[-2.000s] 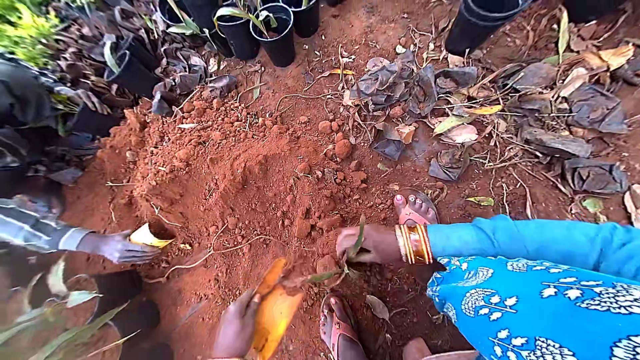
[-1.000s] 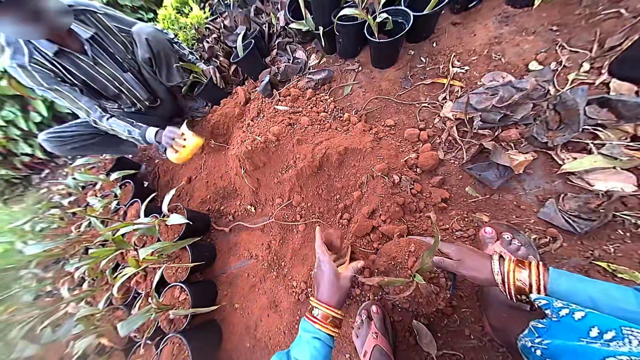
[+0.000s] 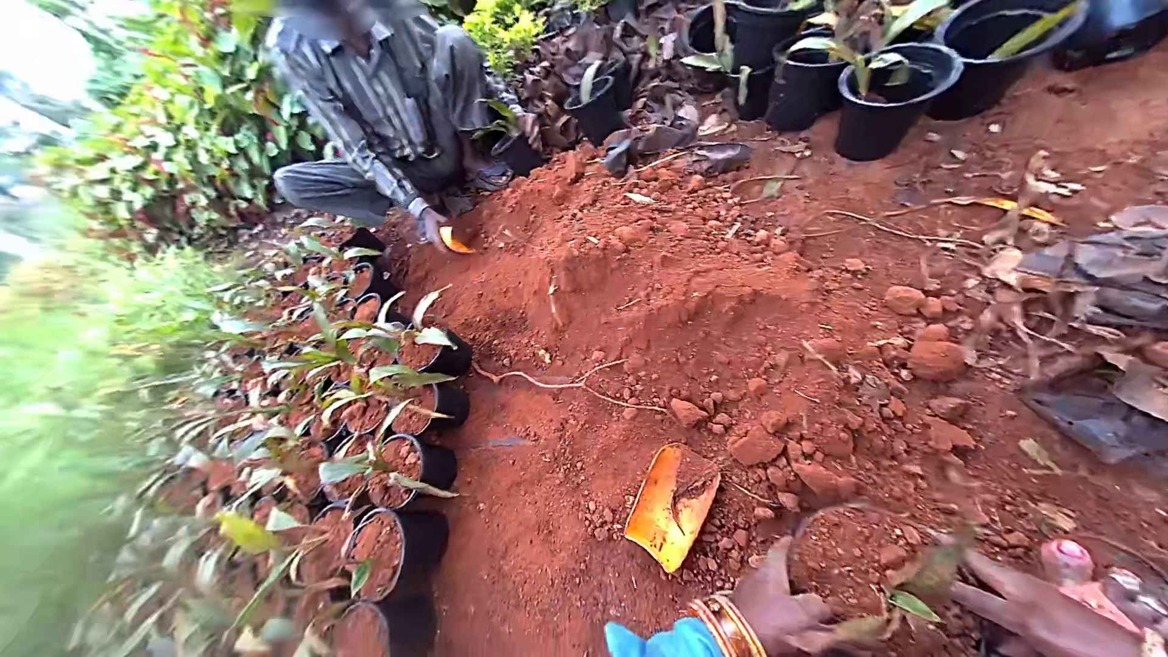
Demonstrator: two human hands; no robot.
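Observation:
At the bottom right a round pot filled with red soil holds a small leafy plant. My left hand, below gold bangles, is at the pot's left side, thumb near the rim. My right hand reaches in from the right beside the plant, its fingers blurred. Whether either hand grips the pot is unclear. A yellow-orange curved scoop with a little soil in it lies on the ground left of the pot.
A heap of loose red soil spreads ahead. Potted seedlings in black pots stand in rows at left. More black pots are at the top right. A crouching person holds another yellow scoop. Torn black plastic lies at right.
Two seconds ago my left hand held the yellow-orange scoop; now that hand is at the pot and the scoop lies on the soil. The view has swung toward the left.

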